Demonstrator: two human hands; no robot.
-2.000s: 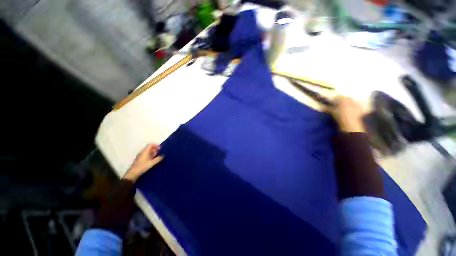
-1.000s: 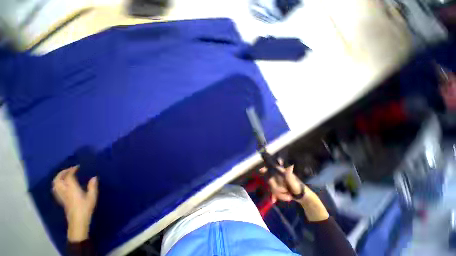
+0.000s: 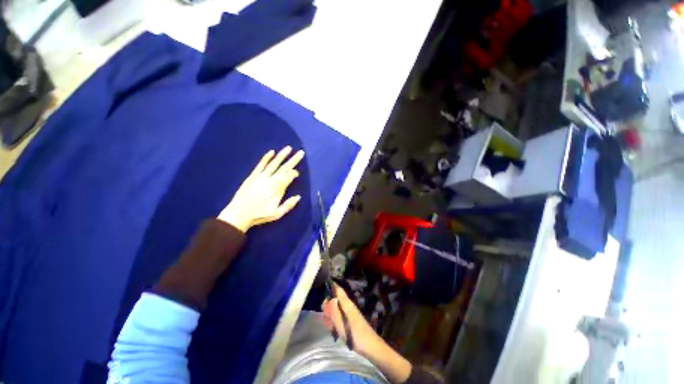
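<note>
A large royal-blue fabric sheet [image 3: 142,142] covers the table's near part. A darker navy cut panel [image 3: 217,172] with one rounded end lies on it. My left hand [image 3: 266,191] lies flat, fingers spread, on the panel near its rounded end. My right hand [image 3: 339,316] is at the table's near edge and holds the fabric shears [image 3: 324,240] by the handles. The blades point away over the sheet's right border, beside the panel. Whether the blades touch the cloth cannot be told.
A navy offcut [image 3: 255,34] lies beyond the sheet on the white table [image 3: 375,34]. Right of the table are a red stool [image 3: 394,244], scraps on the floor, a white open box [image 3: 480,169] and another table [image 3: 540,300]. A dark object [image 3: 22,90] lies far left.
The view has turned right. My left hand has moved across the panel to its rounded end and rests flat. The shears have moved close to the cloth's right border.
</note>
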